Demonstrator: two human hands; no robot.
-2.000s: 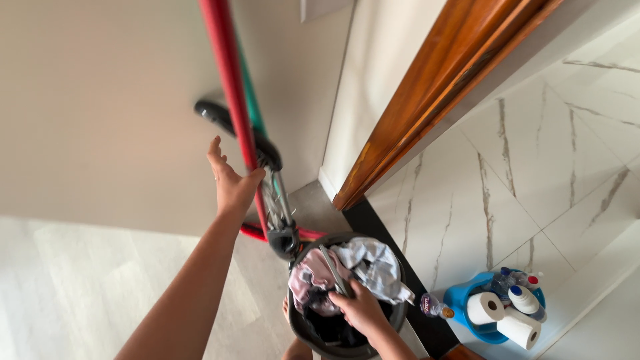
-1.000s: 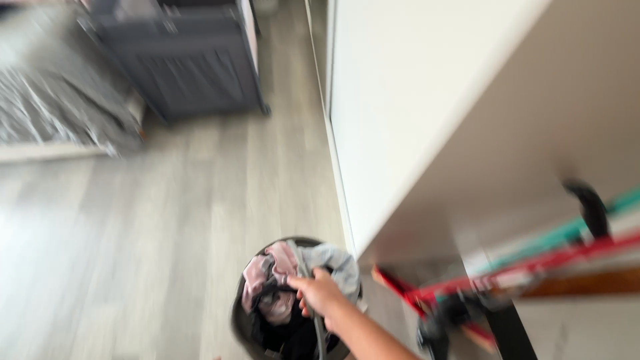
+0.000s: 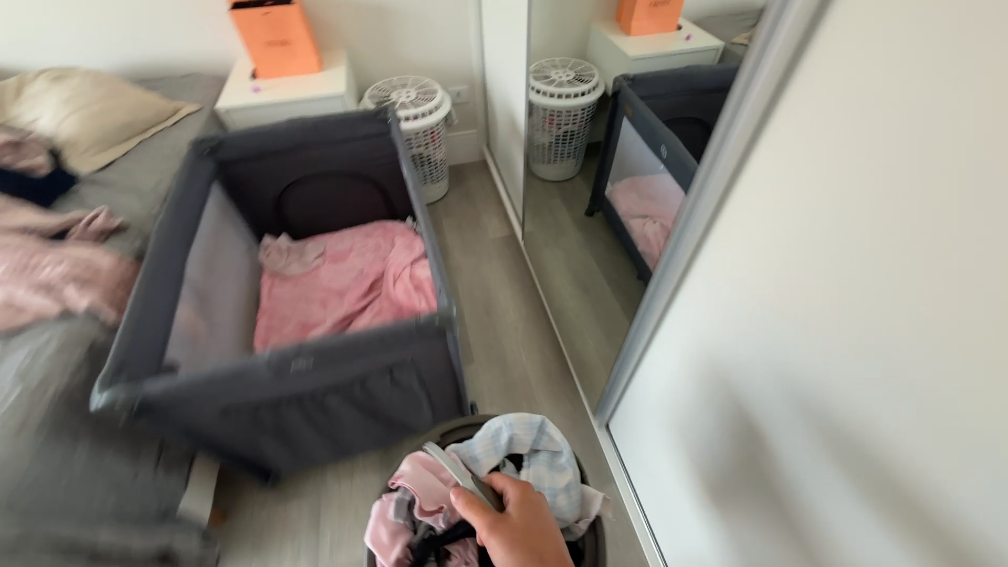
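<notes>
My right hand [image 3: 520, 520] is closed around the grey handle [image 3: 465, 474] of a dark bucket [image 3: 594, 543] at the bottom centre. Clothes fill the bucket: a pink satin-like garment [image 3: 425, 484] lies on the left, a light blue checked cloth [image 3: 543, 465] on the right, and dark pieces sit between them. Part of a pale cloth hangs over the right rim. My left hand is outside the view. Just beyond the bucket stands a dark grey travel cot [image 3: 315, 402] with a pink blanket [image 3: 354, 276] inside.
A bed [image 3: 47, 441] with a cream pillow [image 3: 102, 110] and pink clothes [image 3: 63, 260] runs along the left. At the back are a white nightstand [image 3: 287, 94] with an orange bag [image 3: 276, 39] and a white laundry basket [image 3: 425, 142]. Sliding mirror doors [image 3: 567, 252] line the right.
The view has swung from a doorway with red and green poles to the cot and bed. My left hand, seen near the poles two seconds ago, is out of view. My right hand still holds the bucket handle.
</notes>
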